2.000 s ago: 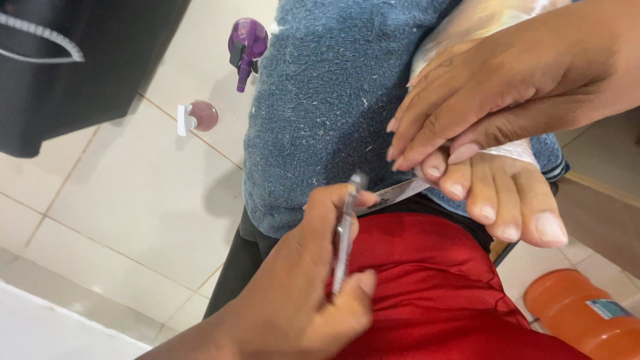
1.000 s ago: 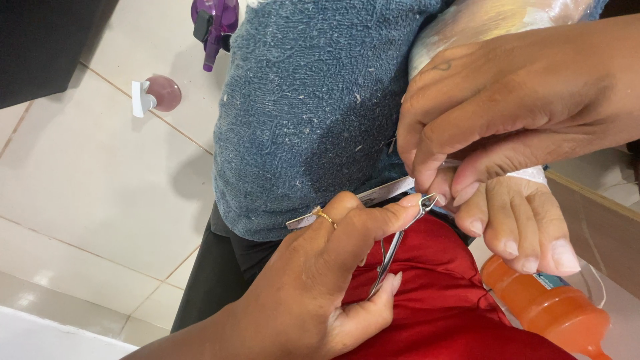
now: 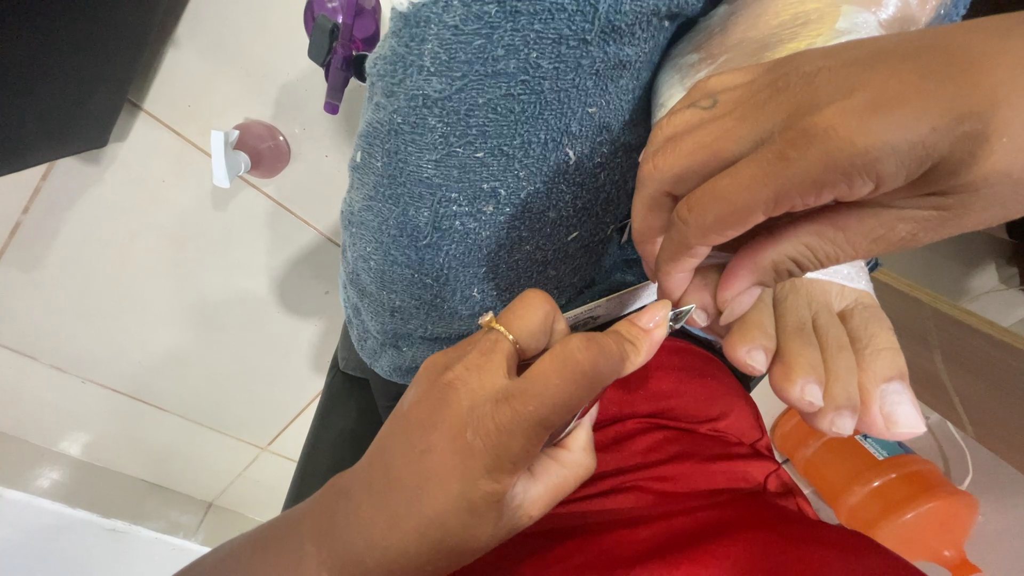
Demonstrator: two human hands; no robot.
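My left hand (image 3: 512, 408) grips a metal cuticle nipper (image 3: 682, 316), its pointed jaws poking past my fingertips beside the smallest toe (image 3: 701, 308) of another person's foot (image 3: 840, 352). Most of its handles are hidden by my fingers. From the right, my right hand (image 3: 800, 168) holds that smallest toe between thumb and fingers. The foot's upper part is wrapped in clear film and white material. A flat strip with print, perhaps a nail file (image 3: 612, 308), lies behind my left fingers; whether they touch it I cannot tell. A blue towel (image 3: 496, 176) with pale flecks lies beyond the hands.
Red cloth (image 3: 680, 448) covers the lap below. An orange bottle (image 3: 888, 496) lies at the lower right. On the tiled floor (image 3: 160, 296) are a pump bottle with a white top (image 3: 260, 150) and a purple bottle (image 3: 352, 40). A black object (image 3: 64, 72) fills the upper left corner.
Since two seconds ago, my left hand has brought the nipper up to the smallest toe, and my right fingers have closed around that toe. The view has moved closer.
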